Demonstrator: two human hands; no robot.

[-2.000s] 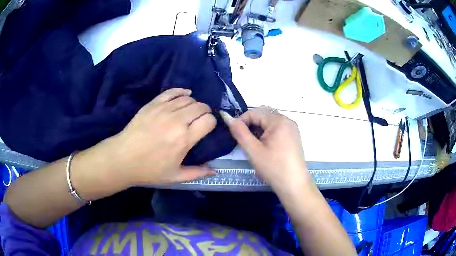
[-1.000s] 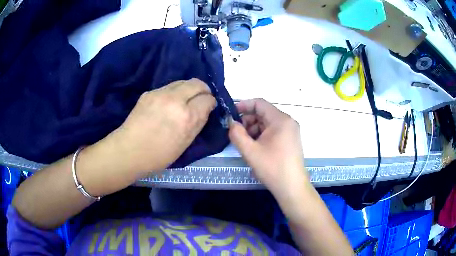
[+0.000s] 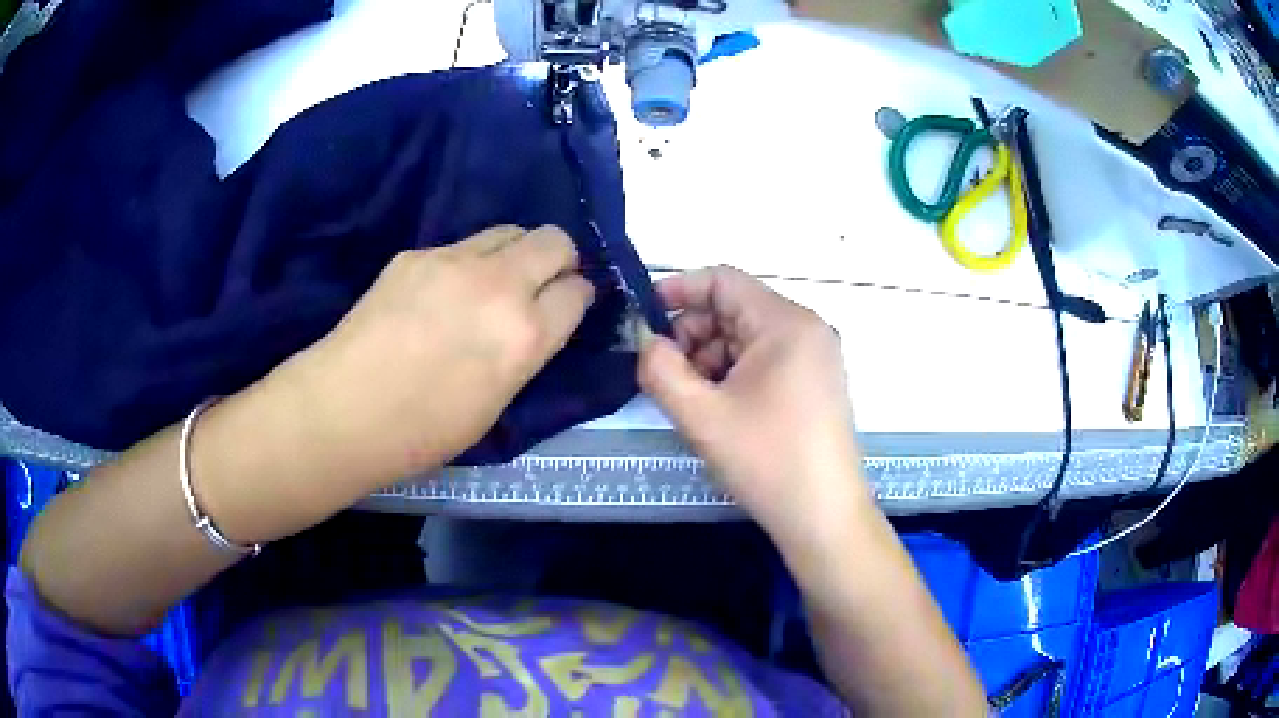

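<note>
A large dark navy garment piece (image 3: 309,211) lies over the left of the white table. Its right edge runs under the presser foot (image 3: 564,101) of the sewing machine. My left hand (image 3: 470,330) grips the cloth beside the edge, fingers bent, fingertips partly hidden. My right hand (image 3: 743,372) pinches the narrow folded edge strip (image 3: 638,288) between thumb and fingers. A small whitish-grey patch shows at the right thumb tip. Whether the right fingers also hold a small tool, I cannot tell.
Green-and-yellow-handled scissors (image 3: 961,190) lie right of the machine, beside a black cord (image 3: 1055,379). A slim orange-brown tool (image 3: 1139,368) lies farther right. A mint-green block (image 3: 1013,25) sits on brown card (image 3: 898,31). A measuring tape (image 3: 589,484) runs along the front edge. Blue crates (image 3: 1031,603) stand below.
The folded strip now lies straighter and closed, covering most of the whitish opening seen earlier. Both hands stay on the cloth. The machine and table items sit slightly higher as the view has shifted.
</note>
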